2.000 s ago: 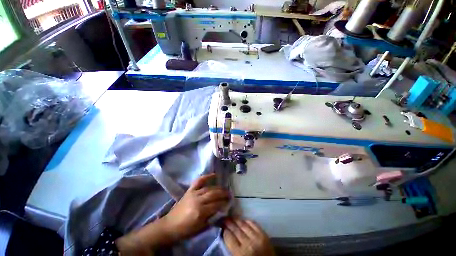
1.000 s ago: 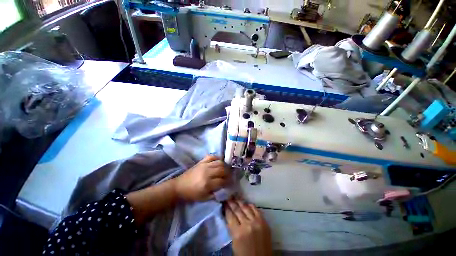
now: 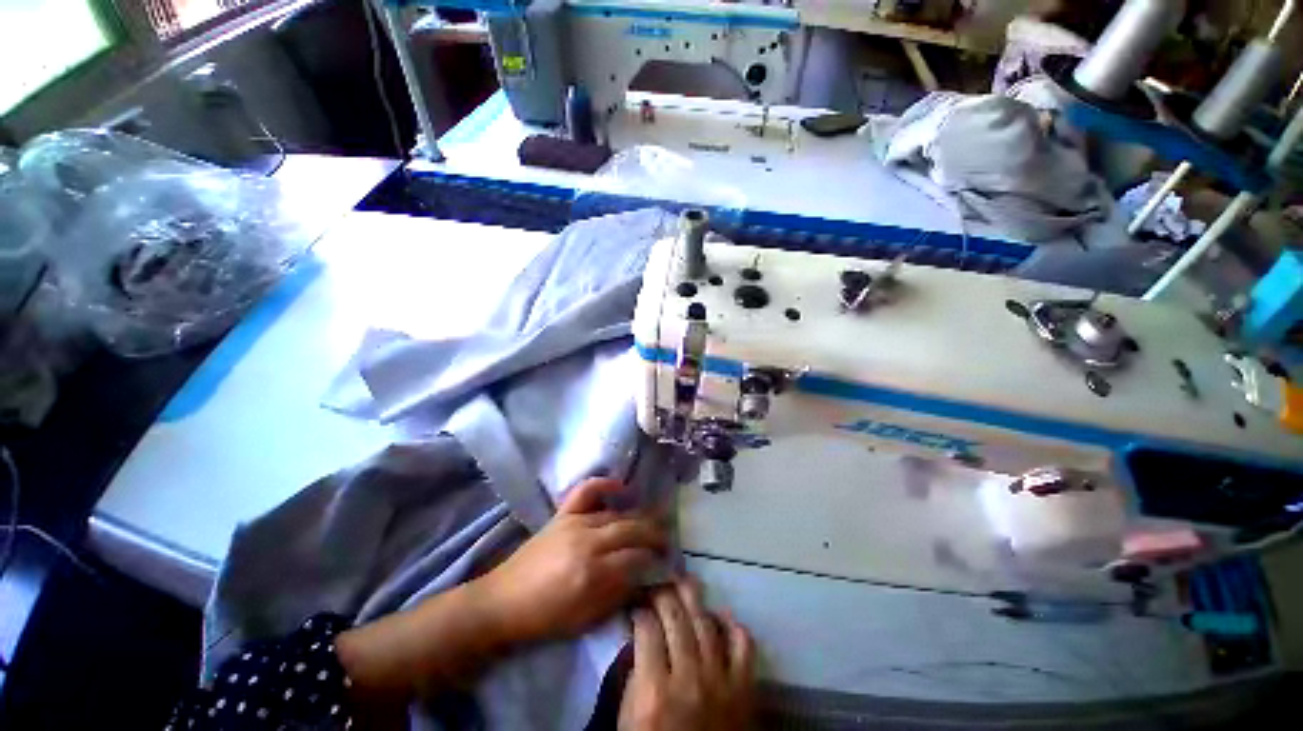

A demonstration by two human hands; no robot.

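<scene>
A pale grey-blue garment piece lies spread on the white table left of and in front of the needle area. The white sewing machine head with a blue stripe stands over its right part. My left hand presses on the cloth just in front of the presser foot area, fingers towards the needle. My right hand lies right beside it, nearer to me, with its fingers on the cloth edge. The needle and presser foot are hidden or too blurred to tell.
Clear crumpled plastic bags lie at the left. A second machine stands behind, with a grey cloth heap on its table. Thread cones stand at the back right. A pink block and blue tool are at the right.
My left hand and the cloth edge have shifted slightly. My two hands stay close together in front of the needle area. The camera view has also shifted.
</scene>
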